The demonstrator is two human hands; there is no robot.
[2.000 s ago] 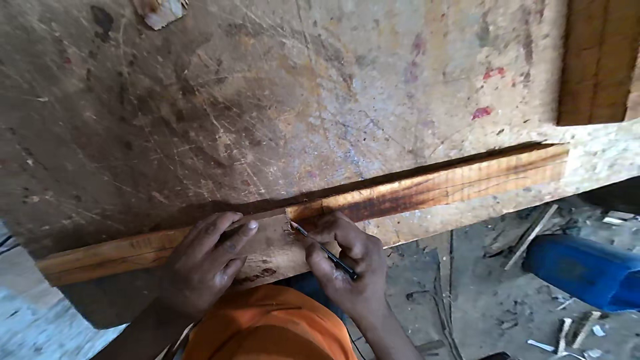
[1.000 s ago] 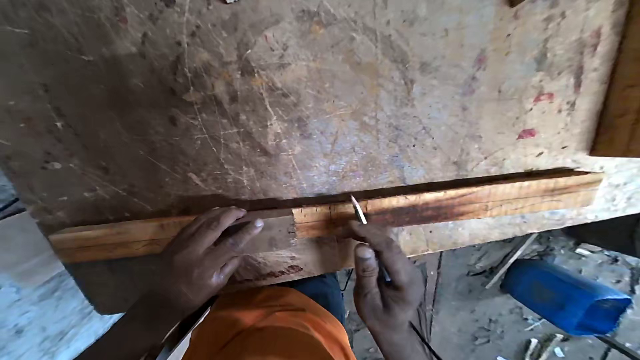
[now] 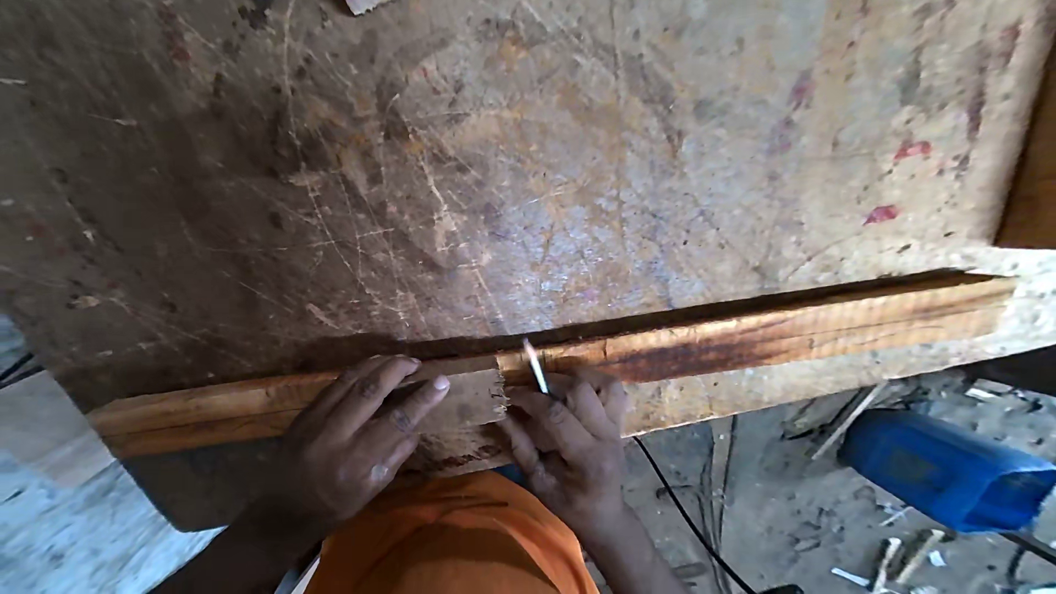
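A long wooden strip [image 3: 808, 330] lies along the near edge of the worktable. Across its middle sits a small flat piece of thin board [image 3: 470, 396] with a rough right edge. My left hand [image 3: 359, 437] presses that piece onto the strip, thumb and fingers spread. Just right of the piece, my right hand [image 3: 573, 437] holds a pencil [image 3: 537, 367], its pale sharpened tip pointing up and away over the strip. The right fingertips are close to the piece's right edge; whether they touch it I cannot tell.
The scratched, stained worktable [image 3: 528, 198] spreads beyond the strip. A brown wooden piece [image 3: 1031, 181] stands at the far right. Below right, on the littered ground, lie a cut blue plastic container [image 3: 940, 470] and wood scraps [image 3: 903, 561]. A black cable [image 3: 689, 511] runs beside my right arm.
My right hand, lower and away from the board piece a second ago, has moved up and left to its right edge with the pencil. My left hand stays on the piece.
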